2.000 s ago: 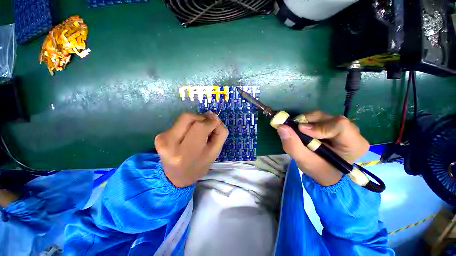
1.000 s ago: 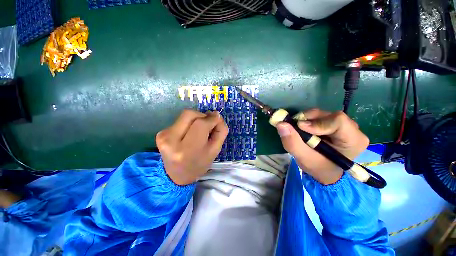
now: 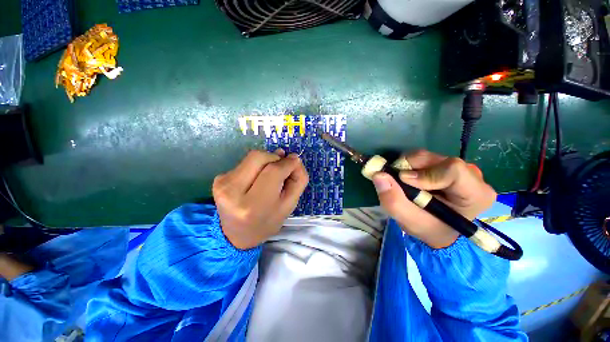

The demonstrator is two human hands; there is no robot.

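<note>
The blue PCB panel (image 3: 322,172) lies flat at the near edge of the green bench. Yellow-orange and whitish flex circuits (image 3: 292,125) stand in a row along its top edge. My right hand (image 3: 438,194) holds the soldering iron (image 3: 428,200) like a pen, its tip over the panel's upper part, right of the yellow strips. Whether the tip touches is too small to tell. My left hand (image 3: 259,194) has its fingers pinched over the panel's left side, hiding part of it. A thin bit of solder wire (image 3: 300,153) shows at the fingertips.
A pile of loose flex circuits (image 3: 87,60) and blue panels (image 3: 47,27) are upper left. A fan guard (image 3: 291,15) is top centre, a white cylinder (image 3: 418,15) beside it. The soldering station (image 3: 495,53) is upper right, a round fan (image 3: 592,207) lower right. Another person's sleeve (image 3: 50,284) shows lower left.
The iron's tip has moved slightly down and right from the panel's top edge. My left hand has shifted slightly right. The station's orange-red light, off two seconds ago, is lit.
</note>
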